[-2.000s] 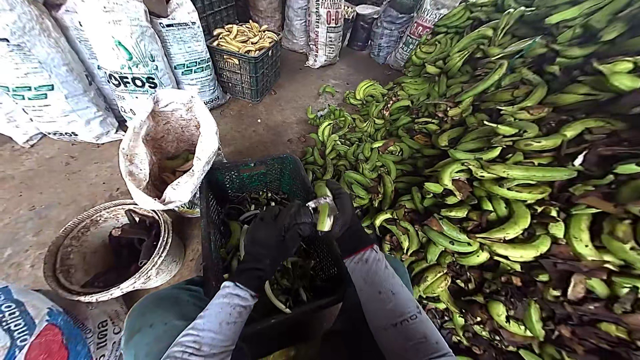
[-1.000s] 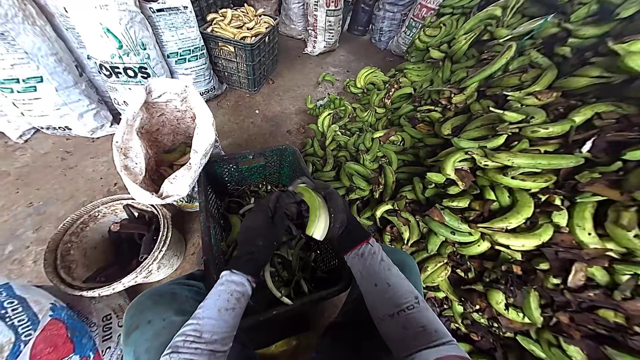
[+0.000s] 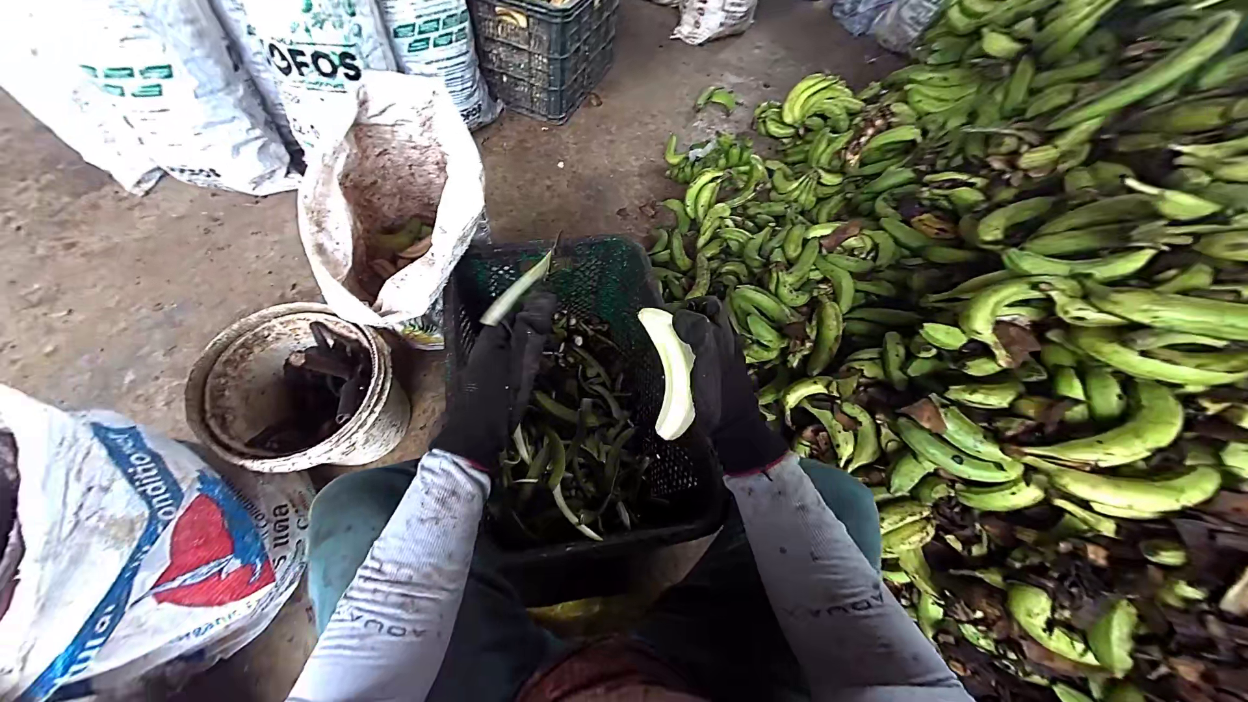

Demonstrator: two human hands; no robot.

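A peeled plantain [image 3: 669,375], pale and curved, is held by my right hand [image 3: 717,380] in a black glove, above the right side of a dark plastic crate [image 3: 609,268]. My left hand [image 3: 499,375], gloved too, has a strip of green peel [image 3: 517,290] at its fingertips, over the crate's left side. The two hands are apart. Many green peel strips [image 3: 561,448] lie inside the crate, which stands between my knees. Whether either hand also holds a tool cannot be seen.
A large heap of green plantains [image 3: 975,292] covers the floor at right. To the left stand an open white sack [image 3: 322,214] with some plantains inside, a dirty bucket [image 3: 292,453] with dark scraps, and a printed sack [image 3: 127,546]. Full sacks [image 3: 185,97] and another crate [image 3: 546,58] are behind.
My hands, together at the plantain one second ago, have moved apart. The plantain, partly green before, now shows pale flesh in my right hand; a peel strip is at my left.
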